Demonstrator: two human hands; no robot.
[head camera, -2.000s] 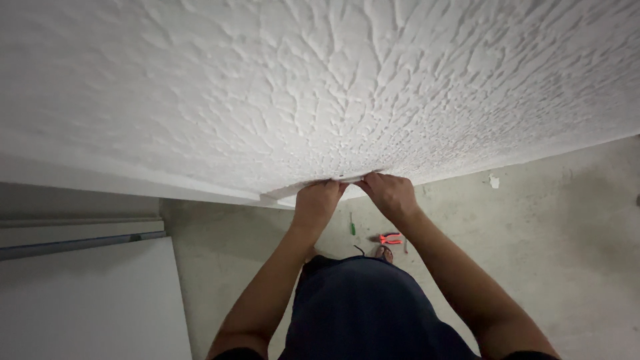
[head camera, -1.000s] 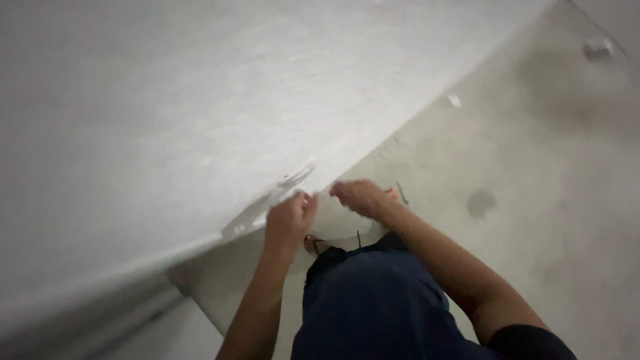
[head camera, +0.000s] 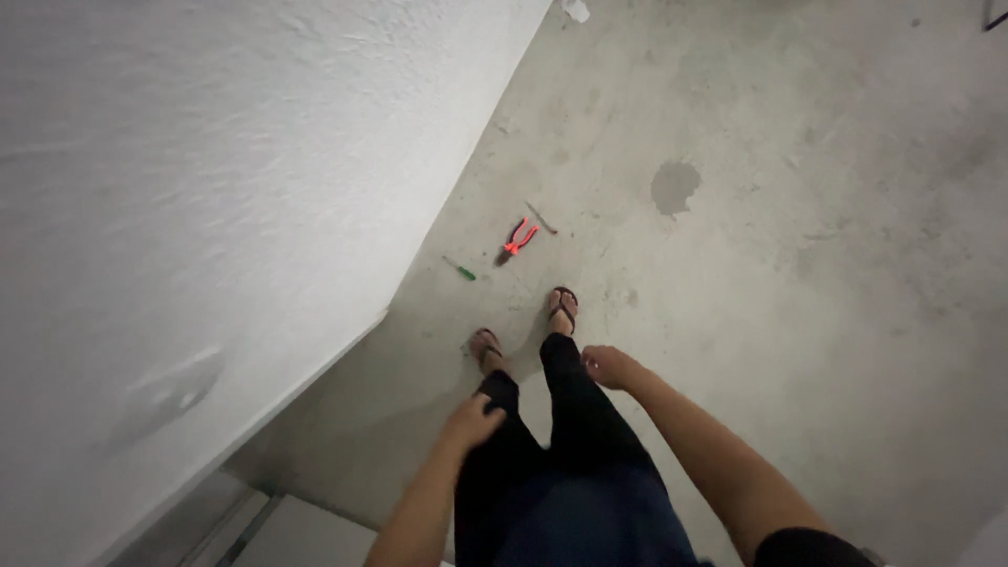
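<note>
My left hand (head camera: 472, 421) hangs in front of my dark trousers, fingers loosely spread, and nothing shows in it. Beside my right knee is my right hand (head camera: 610, 366), its fingers curled; a tiny pale spot shows at them, and whether it is a held thing I cannot tell. On the concrete floor beyond my feet lie pliers with red-orange and dark handles (head camera: 517, 242), a screwdriver with a green handle (head camera: 461, 268) to their left and a thin rod-like tool (head camera: 542, 218) to their right. A blurred fitting (head camera: 169, 390) shows on the white textured wall (head camera: 299, 157).
My feet in flip-flops (head camera: 563, 309) stand near the wall's lower edge. A white crumpled piece (head camera: 576, 9) lies by the wall farther off. White panels (head camera: 307, 535) are at the lower left. A dark stain (head camera: 675, 187) marks the floor, and a dark bar (head camera: 996, 20) shows at the upper right.
Both hands have left the fitting on the wall, where they were together two seconds ago, and are now apart, lower, by my legs. The view has swung toward the floor.
</note>
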